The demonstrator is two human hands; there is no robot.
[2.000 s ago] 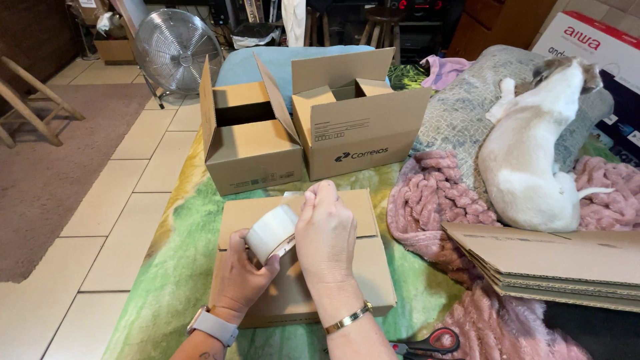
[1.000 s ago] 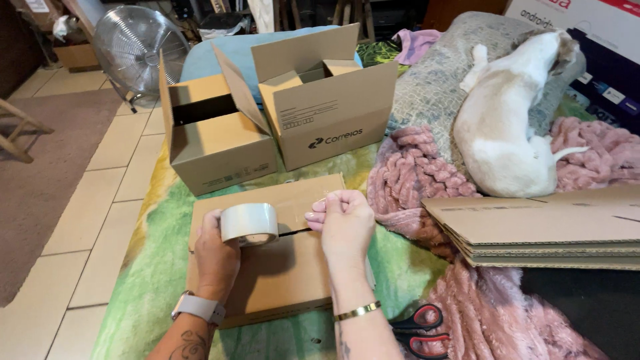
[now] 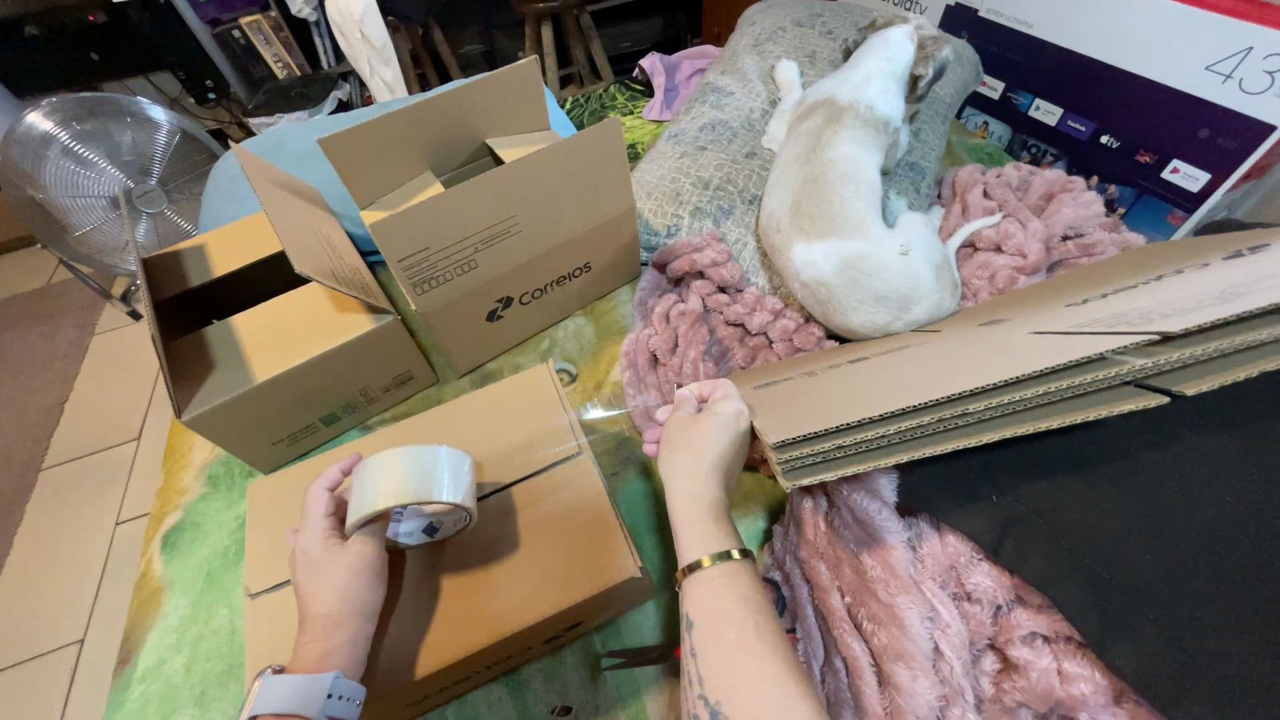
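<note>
My left hand [image 3: 345, 560] grips a roll of clear packing tape [image 3: 415, 485] above a cardboard box [image 3: 500, 560] whose top flaps are folded closed, with a dark gap between them. Past the box's right edge, my right hand [image 3: 700, 440] pinches the free end of a clear tape strip [image 3: 607, 411] pulled out from the roll. The middle of the strip is hard to see against the cardboard. A pair of scissors [image 3: 640, 657] lies right of the box, partly hidden by my right forearm.
Two open cardboard boxes [image 3: 310, 400] [image 3: 520, 250] stand behind. Flat cardboard sheets [image 3: 960, 370] are stacked at right. A white and tan dog [image 3: 860, 240] lies on a cushion [image 3: 690, 150] beside pink fluffy blankets [image 3: 900, 590]. A fan [image 3: 148, 198] stands at far left.
My right hand has moved away from the roll to the right, drawing out tape. My left hand still holds the roll. The view has shifted closer to the boxes.
</note>
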